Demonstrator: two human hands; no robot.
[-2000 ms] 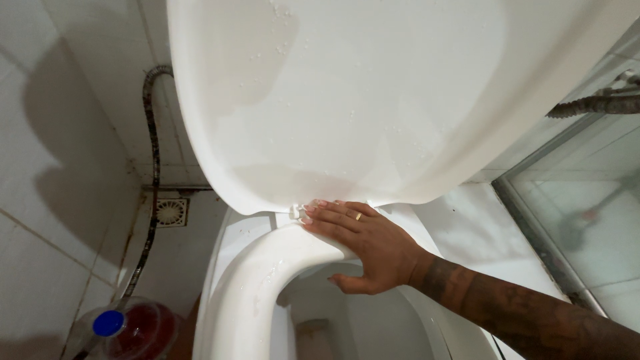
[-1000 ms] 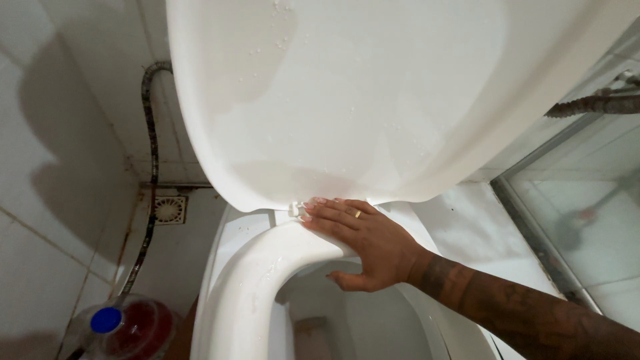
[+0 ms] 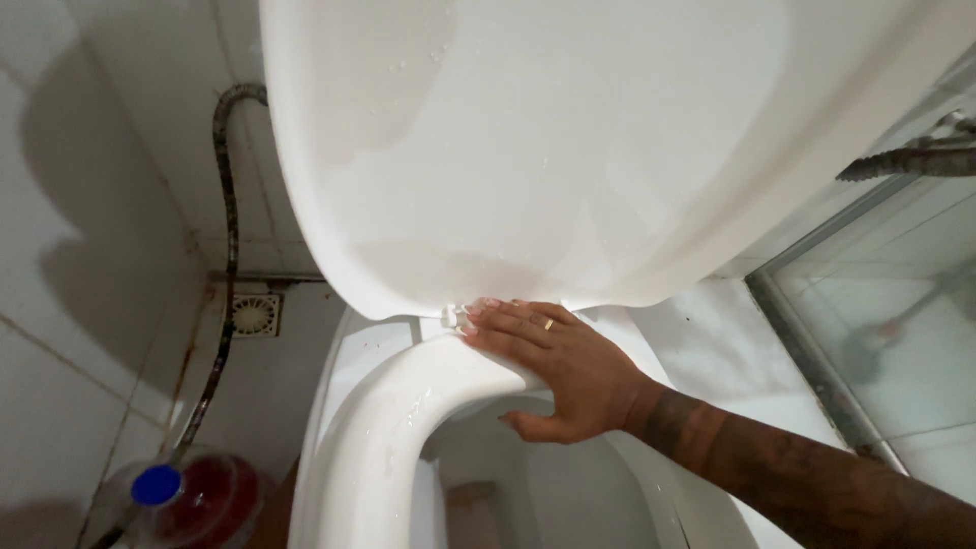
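My right hand (image 3: 564,366) lies palm down on the back of the white toilet seat (image 3: 381,427), with its fingertips beside the plastic hinge (image 3: 450,315). A ring is on one finger, and the thumb is spread over the bowl opening. Whether something thin lies under the fingers is hidden. The raised toilet lid (image 3: 534,152) stands behind the hand, with water drops on its inner face. Below the seat, the toilet bowl (image 3: 564,488) is partly visible. My left hand is out of view.
At the lower left stands a clear bottle (image 3: 206,496) with a blue cap and red liquid. Behind it a stained flexible hose (image 3: 227,191) runs past a floor drain (image 3: 257,315). On the right are a glass panel's metal frame (image 3: 816,366) and a dark corrugated hose (image 3: 915,163).
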